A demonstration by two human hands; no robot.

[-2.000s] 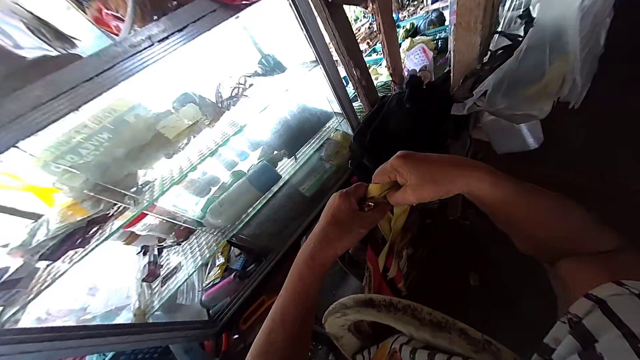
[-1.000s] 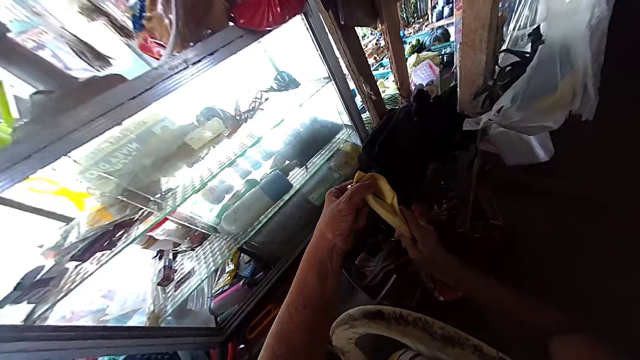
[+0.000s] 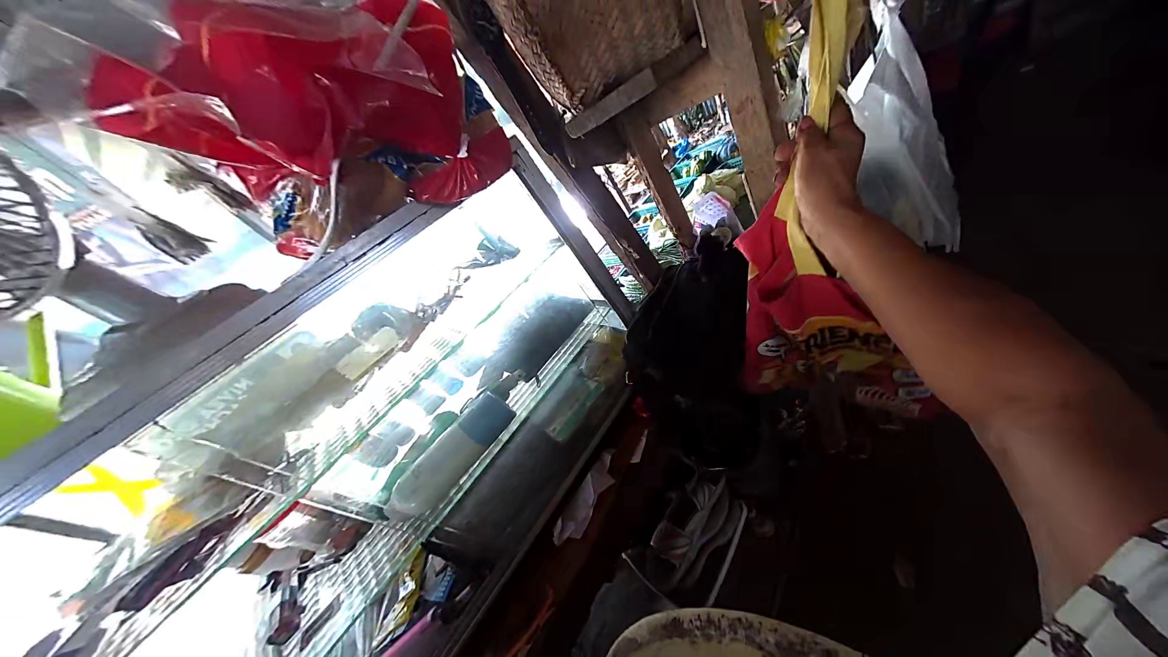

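My right hand [image 3: 829, 173] is raised at the upper right, closed around the yellow strap [image 3: 826, 55] of a red printed bag [image 3: 808, 306]. The bag hangs below the hand, beside a black bag or cloth [image 3: 689, 338]. Part of the strap runs up past my fingers to the top edge of the view, so its upper end is out of sight. A translucent white plastic bag [image 3: 903, 155] hangs just behind and to the right of this hand. My left hand is not in view.
A glass display case [image 3: 456, 411] with bottles and packets fills the left. Red plastic-wrapped goods [image 3: 301, 91] hang above it. Wooden posts [image 3: 744, 100] stand at the back. A worn, pale curved rim [image 3: 721, 634] shows at the bottom edge, with crumpled things [image 3: 698, 529] on the dark floor.
Both hands were together on the yellow strap near the middle. Now the right hand is raised with it, the red bag shows plainly below, and the left hand has gone out of view.
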